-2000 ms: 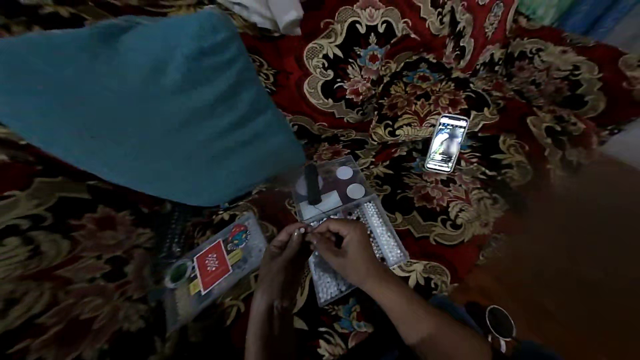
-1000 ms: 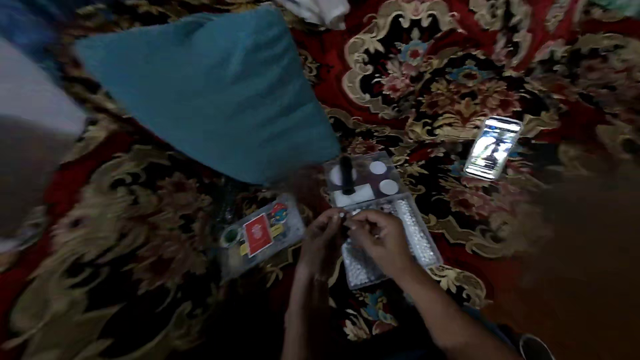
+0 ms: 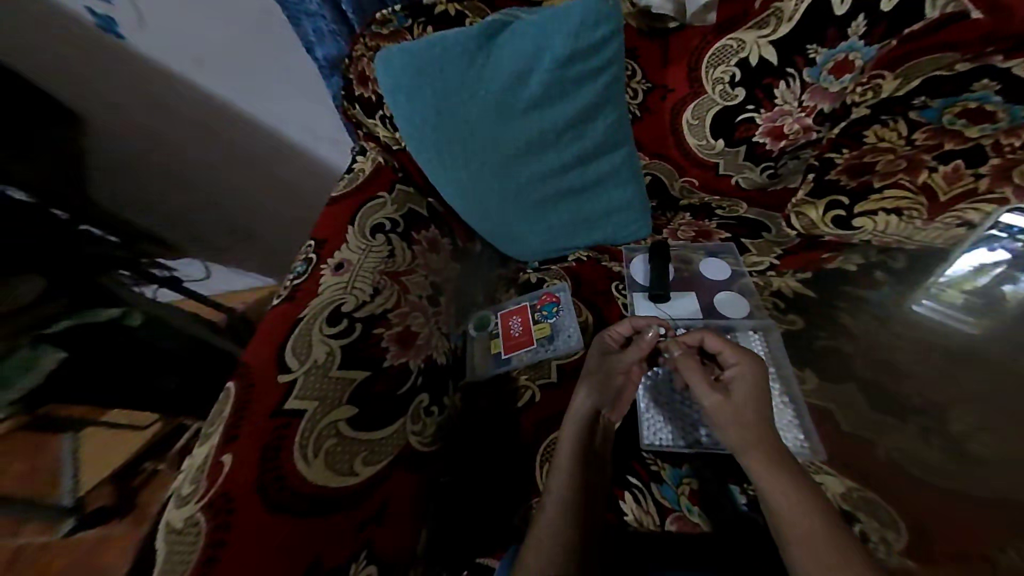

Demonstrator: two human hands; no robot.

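My left hand [image 3: 622, 364] and my right hand [image 3: 724, 384] meet fingertip to fingertip over an opened clear plastic bead box [image 3: 800, 404]. Both pinch a small pale bead [image 3: 662, 331], and a thin dark thread [image 3: 658, 310] runs up from it. Many small white or silvery beads [image 3: 680, 420] fill the box's lower half. Its lid [image 3: 744, 272] lies folded back and bears white round stickers and a white rectangle. A black cylindrical object, perhaps a thread spool [image 3: 659, 270], rests on that lid.
Left of my hands lies a second clear box [image 3: 568, 340] with a red card [image 3: 516, 330] and small items. A teal cushion [image 3: 528, 128] is beyond it. A smartphone [image 3: 980, 272] lies at the right, blurred. Patterned red and black fabric [image 3: 360, 320] covers the seat.
The view has swung to the left. My hands stay together over the bead box, fingertips pinched throughout.
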